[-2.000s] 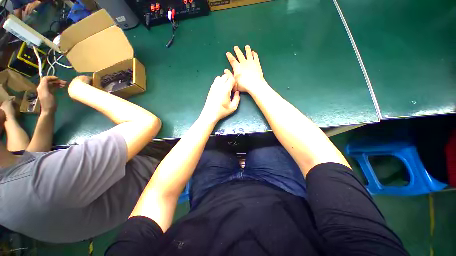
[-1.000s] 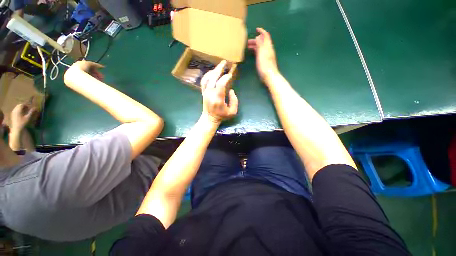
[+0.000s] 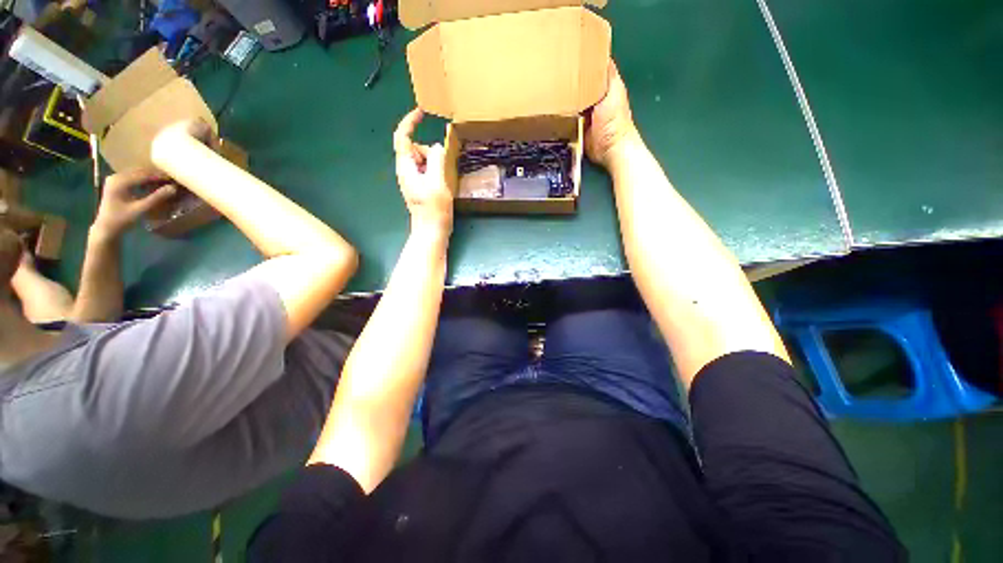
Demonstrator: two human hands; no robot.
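Note:
An open brown mailer box (image 3: 515,206) stands on the green bench in front of me. Its lid (image 3: 511,64) stands up from the back edge. Inside lie a black coiled cable (image 3: 517,152), a dark block like a power adapter (image 3: 527,188) and a pale shiny patch (image 3: 480,181) at the left. My left hand (image 3: 425,176) is at the box's left end, fingers against its side. My right hand (image 3: 608,123) is at the right end, its fingertips partly hidden behind the box and lid.
At the left, a worker in grey (image 3: 165,385) reaches into another open box (image 3: 185,214). A black unit with red terminals and a short lead (image 3: 377,63) are at the far edge. A pale seam (image 3: 806,121) crosses the green mat (image 3: 704,143). A blue stool (image 3: 880,361) is below right.
The open box has moved right and now sits square before me. My hands have moved to its two ends. Another open box has appeared before the worker in grey.

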